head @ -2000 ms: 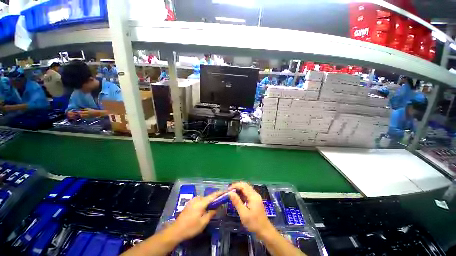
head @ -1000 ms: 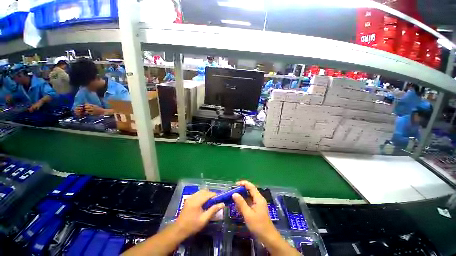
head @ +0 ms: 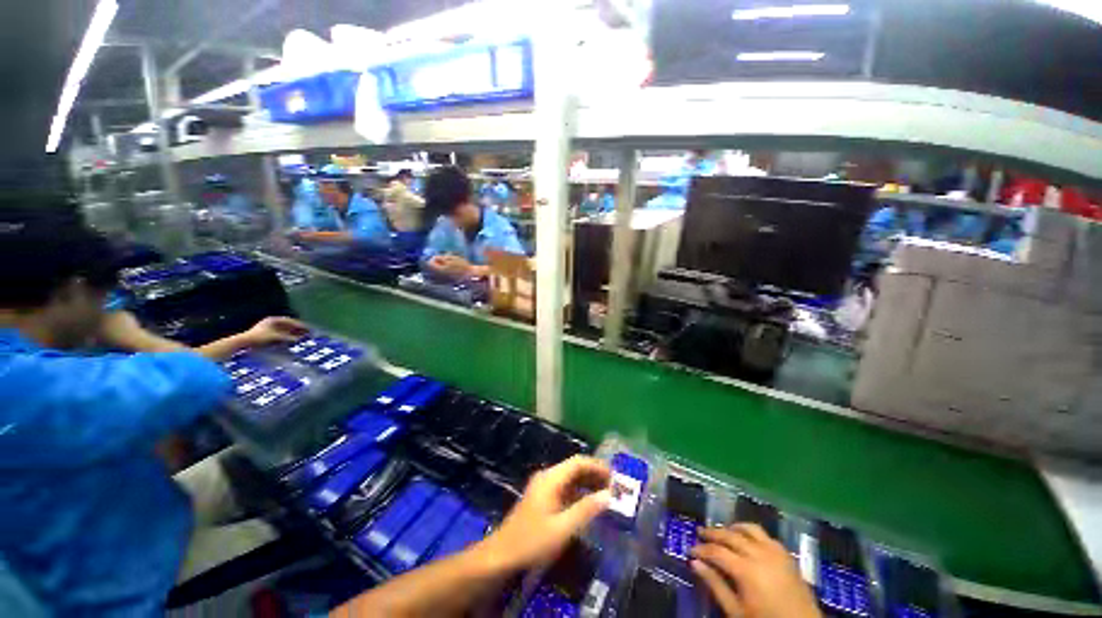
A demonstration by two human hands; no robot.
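The clear blister tray [head: 723,485] holds blue keypad handsets [head: 842,570] in pockets. A phone back with a white label [head: 625,488] lies at its left end. My left hand [head: 554,513] is at the left edge of this piece, thumb and fingers bent; whether it grips it is unclear. My right hand [head: 759,575] is palm down over the tray, fingers apart, fingertips beside a handset [head: 680,517]. The black tray [head: 483,432] on the left holds loose blue back covers [head: 417,522].
A person in a blue smock [head: 109,423] sits at the left, one arm reaching to another clear tray [head: 308,384] of labelled blue pieces. A green conveyor belt [head: 749,423] runs behind the trays. A white shelf post [head: 552,242] stands before a black monitor [head: 773,235].
The view has turned left, bringing the seated person into sight. The blue piece held between both hands is no longer there. My hands have moved apart and lower to the clear tray.
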